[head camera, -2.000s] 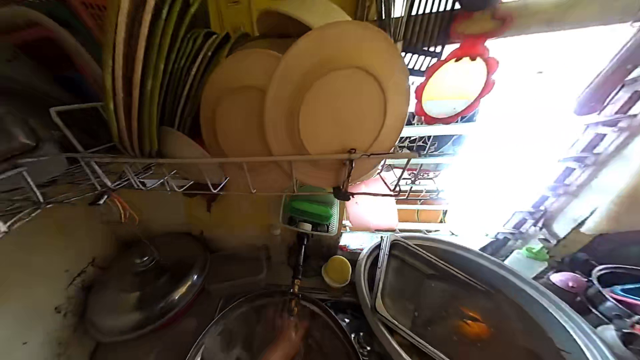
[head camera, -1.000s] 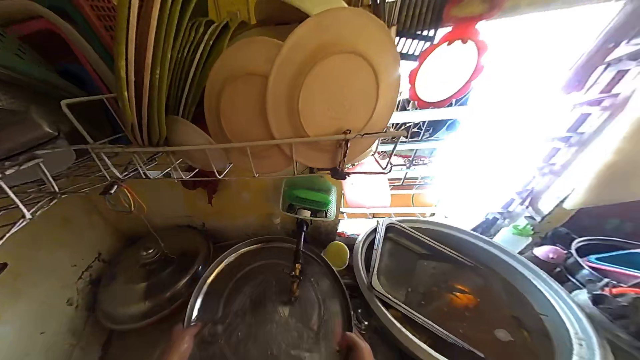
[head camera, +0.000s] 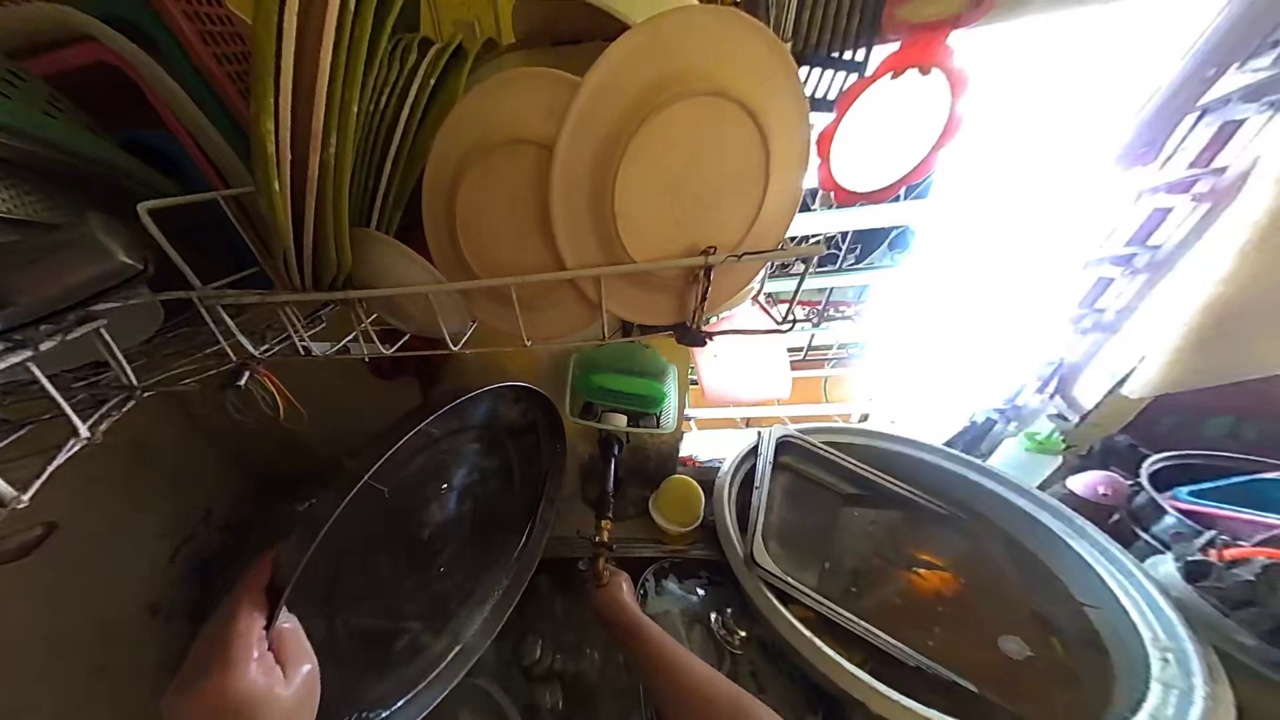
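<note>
A large round metal lid or tray (head camera: 430, 550) stands tilted at the left, over the sink, its left rim gripped by my left hand (head camera: 250, 650). My right hand (head camera: 612, 595) is at the brass tap (head camera: 602, 550) in the centre; its fingers are largely hidden, so its grip is unclear. Behind the tap a green-and-white plastic holder (head camera: 622, 388) hangs with a green item inside. A small yellow-and-white cup (head camera: 678, 503) sits to the tap's right. Below it, a dark bowl (head camera: 690, 600) holds suds and some metal utensils.
A white wire rack (head camera: 500, 290) with upright plates (head camera: 690, 180) spans overhead. A large metal basin (head camera: 1165, 640) at the right holds murky water and a rectangular metal pan (head camera: 850, 600). Beyond it are a pink item (head camera: 1098, 487) and a blue container (head camera: 1235, 495).
The round metal piece, held by both hands a second ago, has moved left and tilted up in my left hand. My right hand has left its rim and is at the tap. The lid at the left is now out of sight.
</note>
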